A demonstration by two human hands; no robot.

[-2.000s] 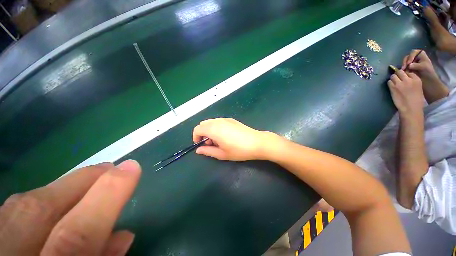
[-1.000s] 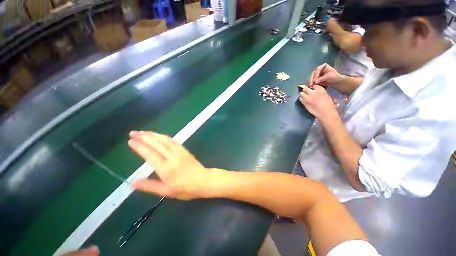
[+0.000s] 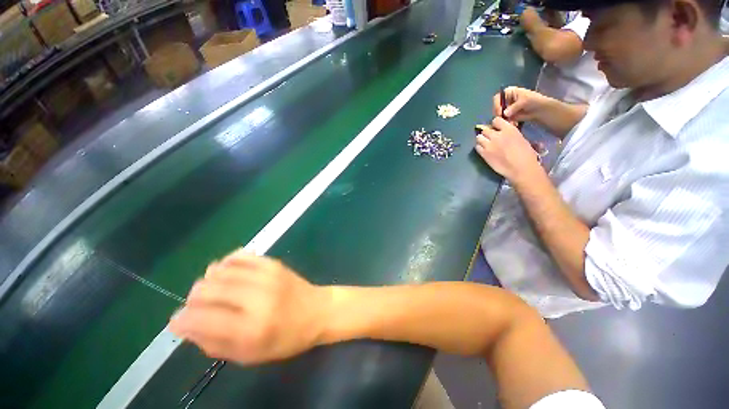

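Observation:
My right hand (image 3: 249, 310) is over the white rail (image 3: 316, 188) at the lower left. Its fingers are curled and slightly blurred, and what is inside them is hidden. A thin pale strip (image 3: 145, 281) lies over the green belt (image 3: 216, 204), its near end meeting my fingertips; whether they grip it does not show. The black tweezers (image 3: 201, 383) lie on the dark-green bench (image 3: 364, 228) just below my hand, their upper part hidden by it. My left hand is out of the picture.
A neighbouring worker (image 3: 655, 184) at the right holds a small piece in both hands. Before them are a dark component pile (image 3: 432, 144) and a paler pile (image 3: 448, 111). A small dark unit (image 3: 430, 37) is on the far belt. Cartons (image 3: 229, 48) stand beyond.
My right hand has let go of the tweezers, opened, then curled its fingers and moved down-left to the strip's end. My left hand has left the picture. The view has swung up and right.

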